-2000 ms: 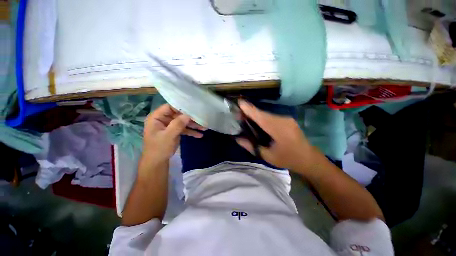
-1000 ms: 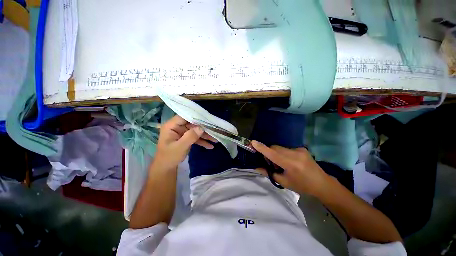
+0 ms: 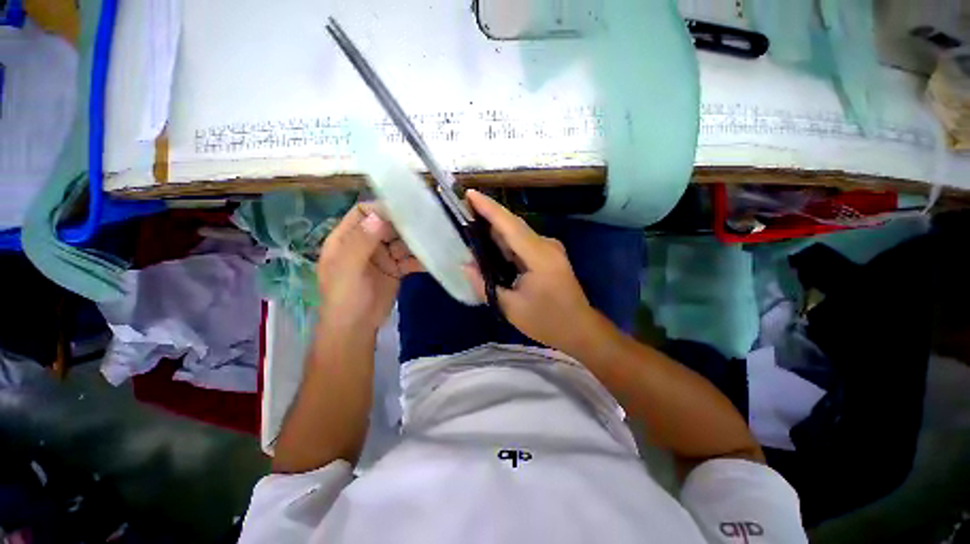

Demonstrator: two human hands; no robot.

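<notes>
The fabric shears (image 3: 396, 109) are in my right hand (image 3: 540, 278), with the long silver blades closed or nearly closed and pointing up-left over the table's front edge. A pale green collar piece (image 3: 421, 223), blurred, lies slantwise between my hands, just left of the shears. Its lower end is by my right fingers. My left hand (image 3: 362, 264) is at the piece's left side with fingers curled; whether the fingers grip it is hard to tell.
The white table (image 3: 266, 74) has a printed ruler scale along its front. Stacked mint-green pieces (image 3: 651, 117) hang over its edge. A slim black tool (image 3: 728, 39) lies right of them. A blue basket rim (image 3: 99, 128) is at left, a red basket (image 3: 808, 219) under the table at right.
The shears have swung away from the piece and now point up over the table. My right hand has moved up and left. The piece has turned steeper.
</notes>
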